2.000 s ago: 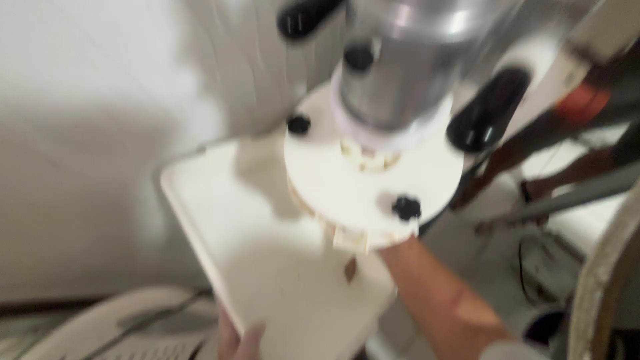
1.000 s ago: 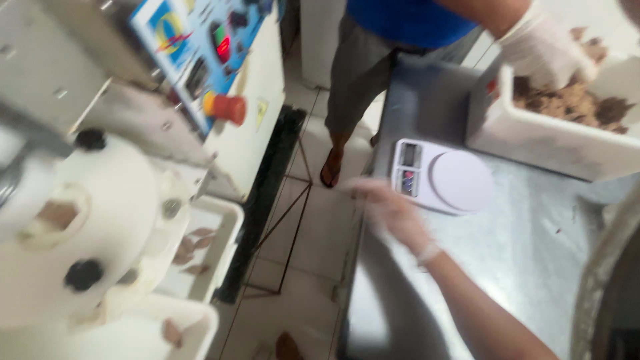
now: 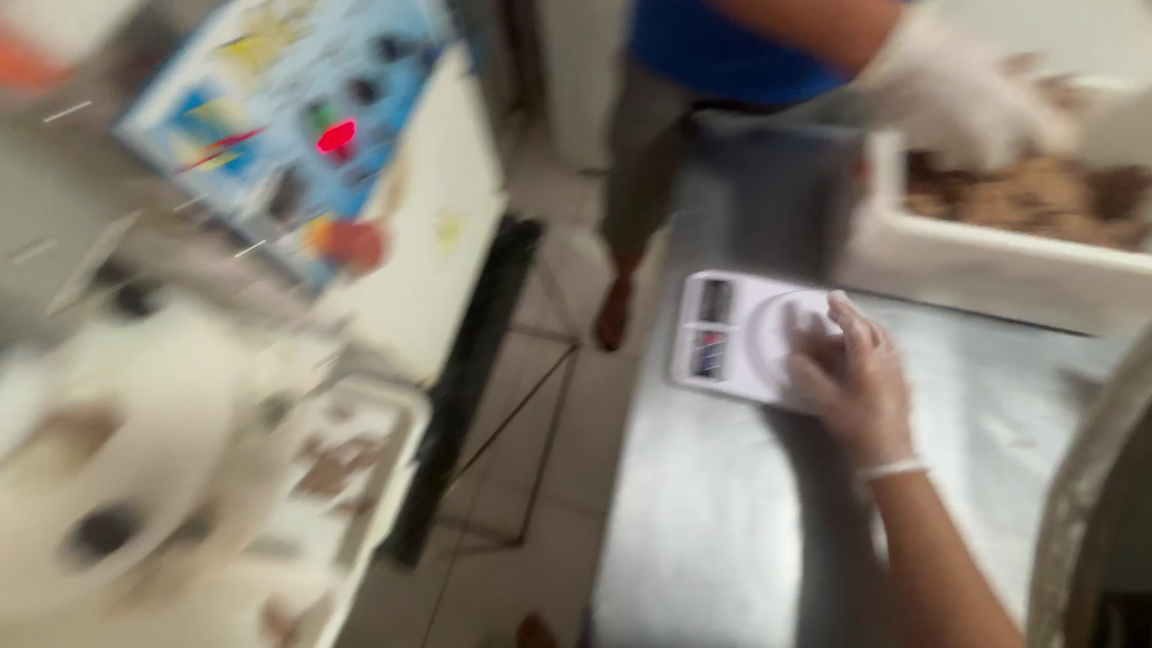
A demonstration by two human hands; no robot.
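My right hand (image 3: 855,378), in a thin clear glove, is over the round platform of a white digital kitchen scale (image 3: 751,337). Its fingers are bent and partly spread, with a small dark shadow or object below them; blur hides whether something is held. The scale lies on a stainless steel table (image 3: 711,486), its display and buttons facing left. My left hand is out of view.
A co-worker's gloved hand (image 3: 972,99) reaches into a white bin (image 3: 1008,252) of brown filling. At left stand a machine's control panel (image 3: 297,126) with a lit red display and a white tray (image 3: 409,432) with brown pieces.
The view has swung from the machine and white tray to the steel table. My right hand has moved from left of the scale to over its platform. My left hand has left the view.
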